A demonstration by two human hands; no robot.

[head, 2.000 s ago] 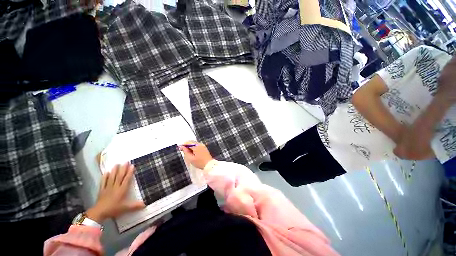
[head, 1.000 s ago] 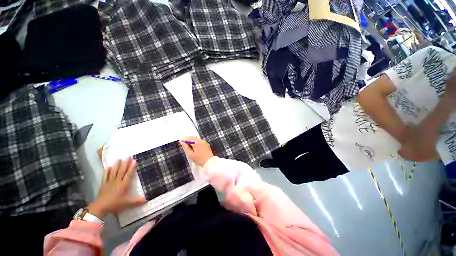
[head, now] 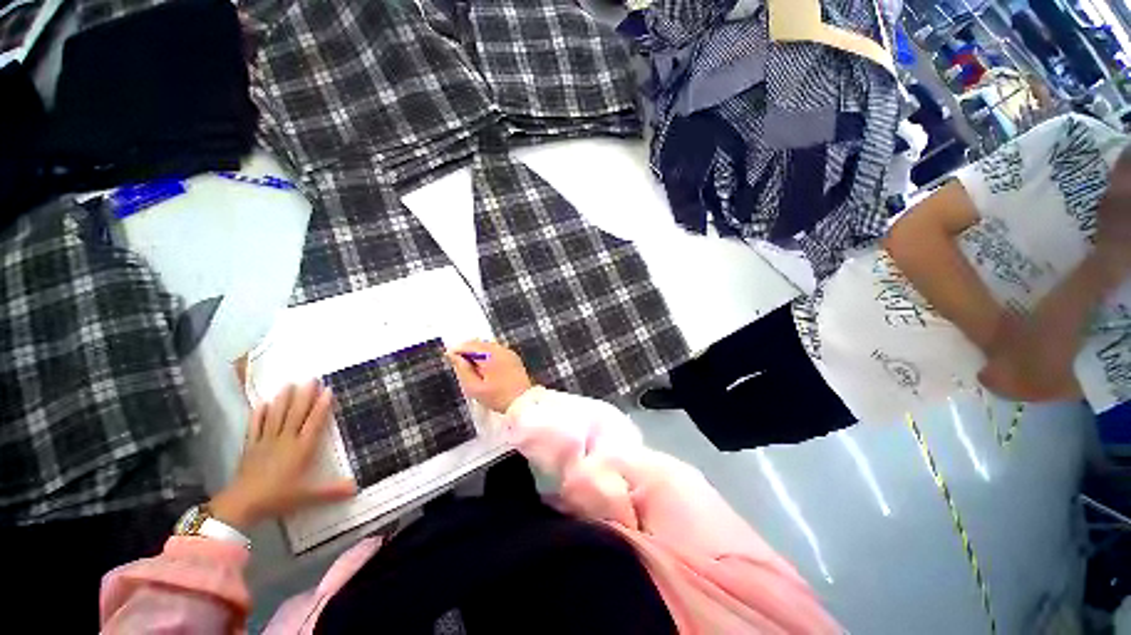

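Observation:
A white marking template (head: pixel 372 298) with a square window lies near the table's front edge. A dark plaid cut panel (head: pixel 399 412) shows through the window and beyond the template's far edge. My left hand (head: pixel 288 457) lies flat, fingers spread, on the template's left side. My right hand (head: pixel 491 377) holds a thin blue-purple marking pen (head: pixel 471 356) at the window's upper right corner. Whether the pen tip touches the cloth is too small to tell. Another plaid panel (head: pixel 571 285) lies just beyond my right hand.
Plaid stacks (head: pixel 87 360) lie at the left and far side. Black cut pieces (head: pixel 155 93) and blue pens (head: pixel 149 196) are at the far left. A small-check bundle (head: pixel 794 137) carries a tan card pattern (head: pixel 819 31). A person (head: pixel 980 273) stands at the right.
The view has shifted slightly. Both hands stay in nearly the same places on the template, with the pen still at the window's upper right corner.

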